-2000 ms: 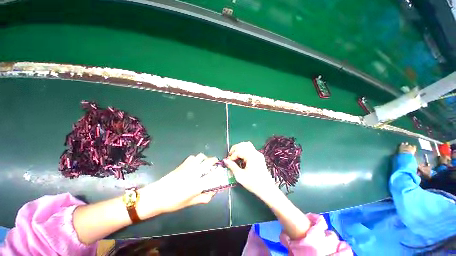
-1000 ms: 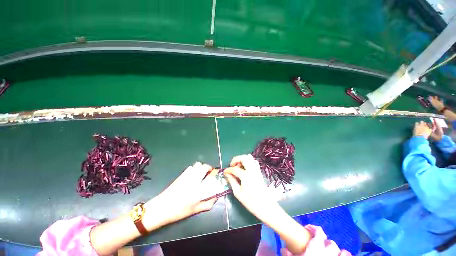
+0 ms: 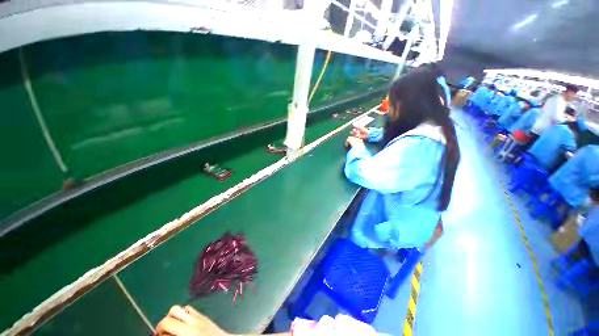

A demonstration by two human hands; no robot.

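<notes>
My right hand (image 3: 187, 321) is at the bottom edge, cut off by it, beside the pale bench seam. Its fingers are curled and what they may hold is hidden. A pink sleeve (image 3: 335, 326) shows to its right. My left hand is out of the picture. A loose pile of dark red trim pieces (image 3: 225, 264) lies on the green bench (image 3: 289, 210), just beyond my right hand. A phone half-assembly (image 3: 217, 172), dark red with green and silver inside, lies on the conveyor belt, with another (image 3: 276, 149) farther along.
A chipped white and brown rail (image 3: 154, 239) divides bench from conveyor belt (image 3: 118, 203). A white post (image 3: 299, 98) stands at the rail. A person in a blue smock (image 3: 400, 170) sits farther along, near an empty blue stool (image 3: 354, 279). More workers line the aisle at right.
The view has swung right and up towards the aisle. My left hand and the left pile have gone out of the picture. My right hand now shows only at the bottom edge.
</notes>
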